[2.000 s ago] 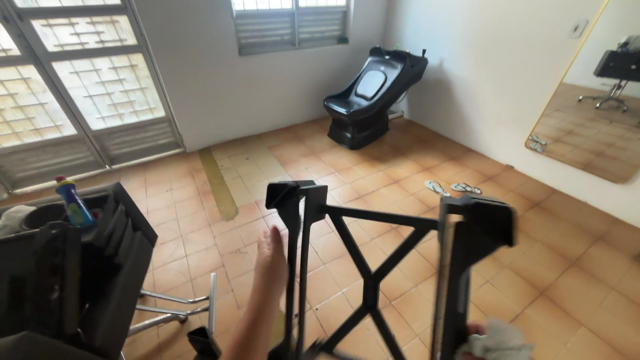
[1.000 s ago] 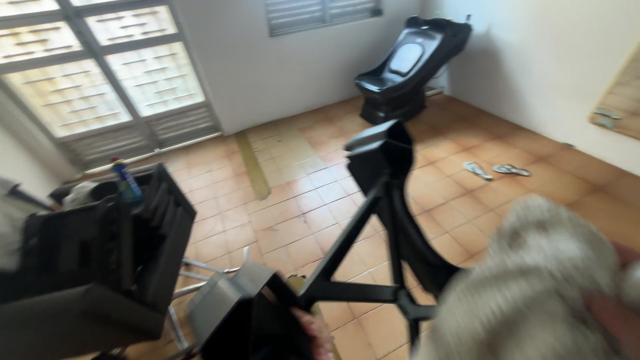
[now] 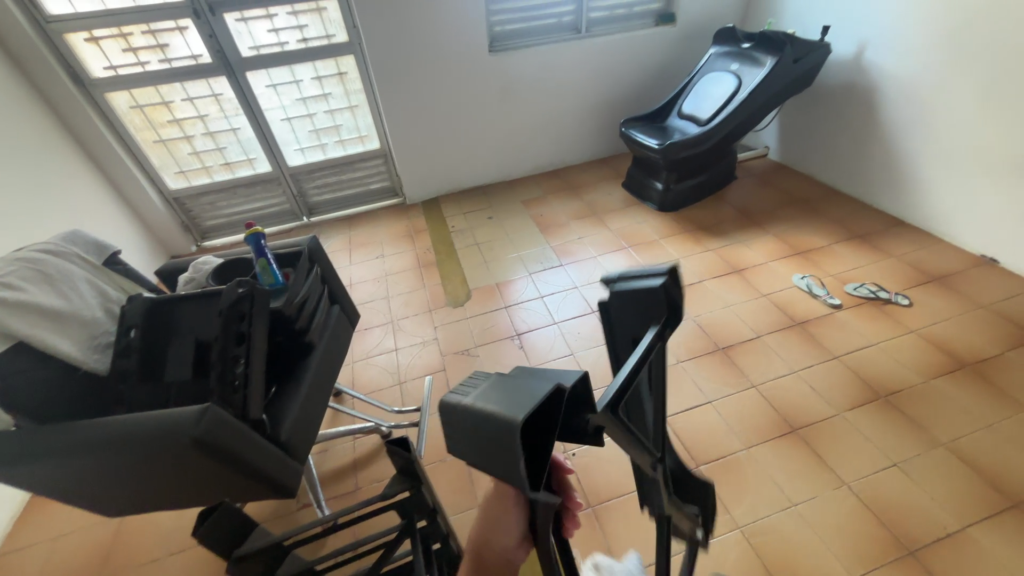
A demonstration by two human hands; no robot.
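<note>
My left hand (image 3: 512, 512) is closed around one side of a black plastic frame (image 3: 512, 416) with cross braces, which stands up tilted in front of me. At the bottom edge, a bit of whitish cloth (image 3: 614, 563) shows beside the frame. My right hand is not visible. A second black plastic frame (image 3: 336, 528) with bars lies low at the left of my hand.
At left, a dark salon chair (image 3: 160, 456) with chrome legs holds black plastic parts, a cloth (image 3: 64, 296) and a blue bottle (image 3: 264, 256). A black shampoo chair (image 3: 696, 120) stands in the far corner. Flip-flops (image 3: 878, 294) lie on the tiled floor (image 3: 800, 416).
The black frame has been turned in my left hand. The cloth and the fingers at the right, large in view a second ago, have moved down; only a bit of cloth shows now.
</note>
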